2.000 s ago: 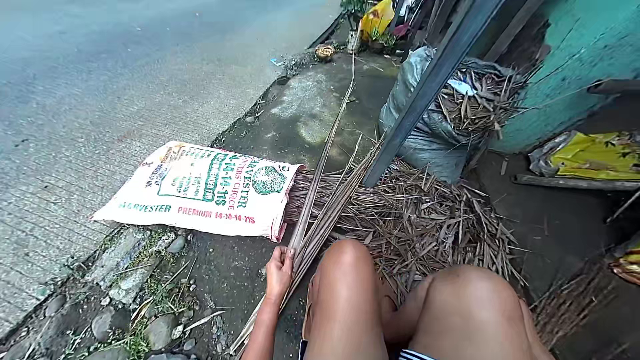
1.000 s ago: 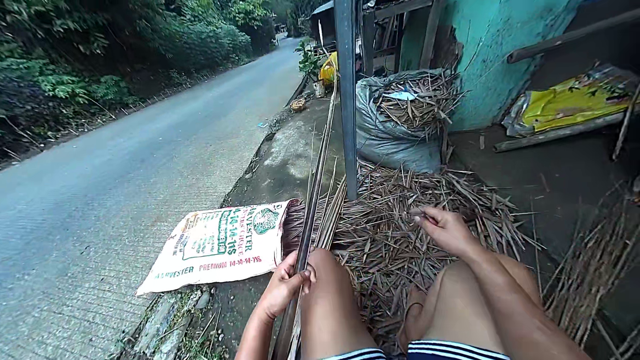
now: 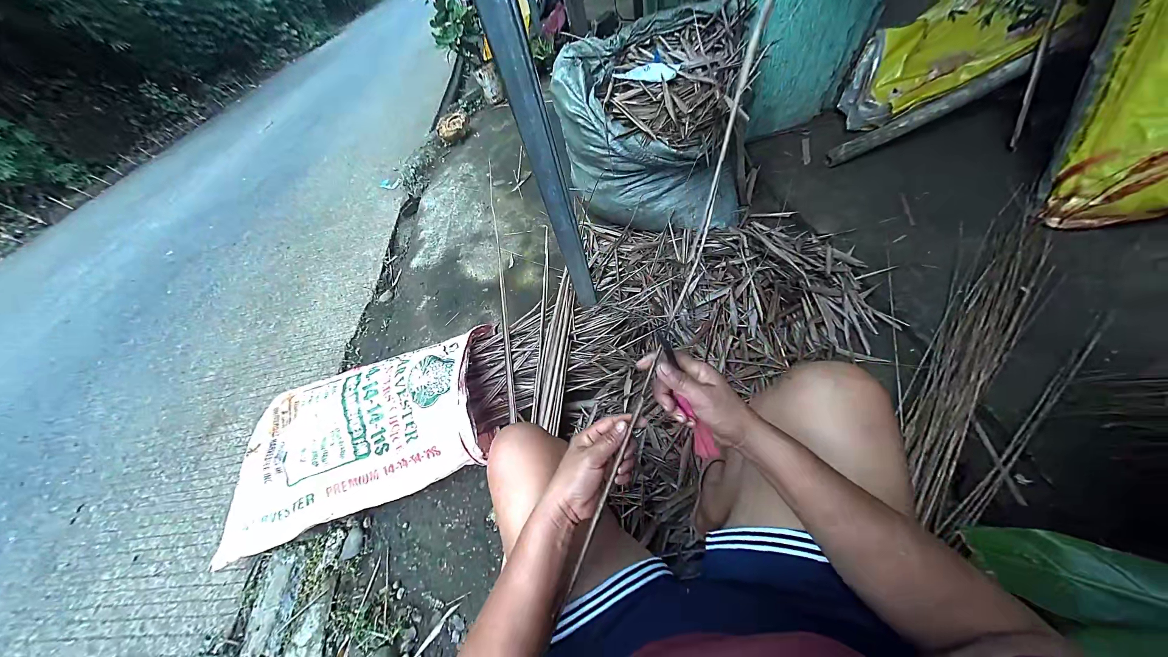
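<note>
My left hand (image 3: 593,461) is closed around a long, thin dried palm leaf strip (image 3: 602,511), which runs up past my other hand. In my right hand (image 3: 698,397) is a knife (image 3: 683,406) with a pink handle end and a dark blade, held against the strip a little farther up. Beyond both hands and between my knees lies a pile of dry leaf scraps (image 3: 757,283). Left of the pile, more long dried strips (image 3: 555,360) stick out near the mouth of a white printed sack (image 3: 365,429).
A metal post (image 3: 538,137) stands just ahead, before a grey-green sack (image 3: 630,178) stuffed with dry leaves. Thin sticks (image 3: 976,365) lie at the right, with yellow plastic sacks (image 3: 940,55) beyond. A road (image 3: 210,228) runs along the left.
My right hand has moved in beside my left hand, and the knife now shows in it. A thin strip is between my hands; the broad strips my left hand held earlier are out of it.
</note>
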